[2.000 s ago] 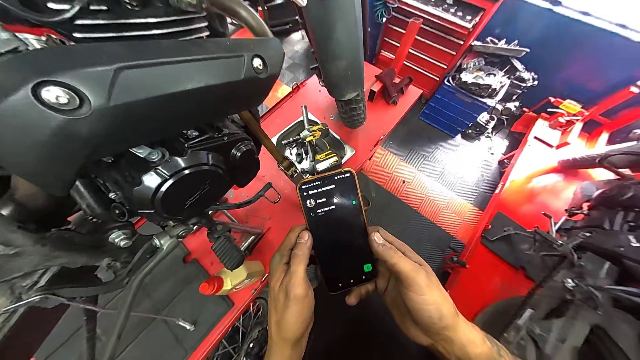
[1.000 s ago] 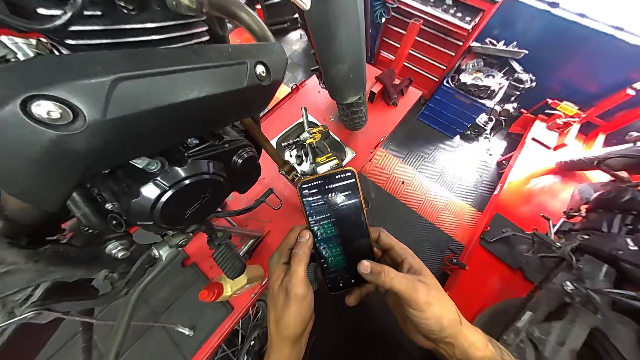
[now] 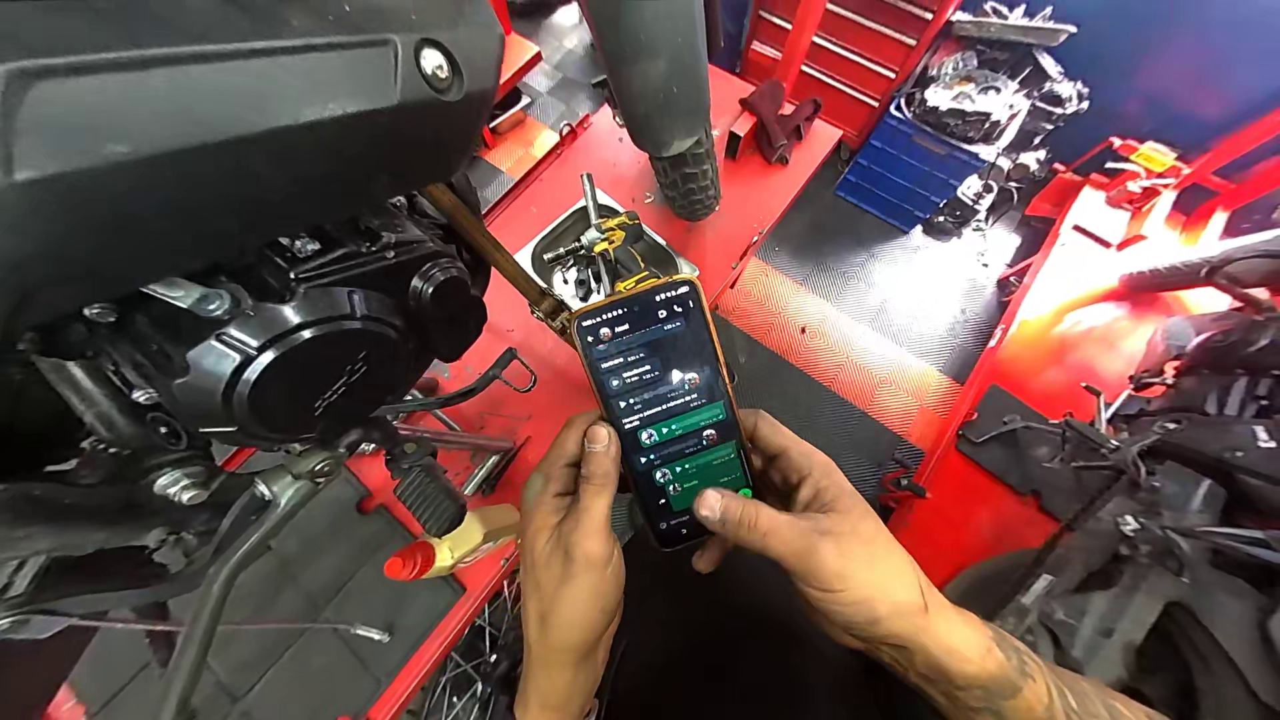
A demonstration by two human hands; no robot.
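Note:
A smartphone in an orange-edged case stands upright between my hands, its lit screen showing a chat with green bubbles. My left hand grips its left edge, thumb along the side. My right hand holds the lower right edge, and the right thumb lies over the lower part of the screen. Behind the top of the phone is a metal tray holding a yellow and black cordless impact wrench and several small parts. To the left is a motorcycle engine with a black round cover.
The motorcycle's knobby tire rests on a red lift platform. A yellowish bottle with a red cap lies below the footpeg. At the back are a red tool cabinet and a blue crate. Another motorcycle is at right.
The phone screen has gone from a dark contact view to a chat with green bubbles. My right thumb has moved from the phone's edge onto the lower screen.

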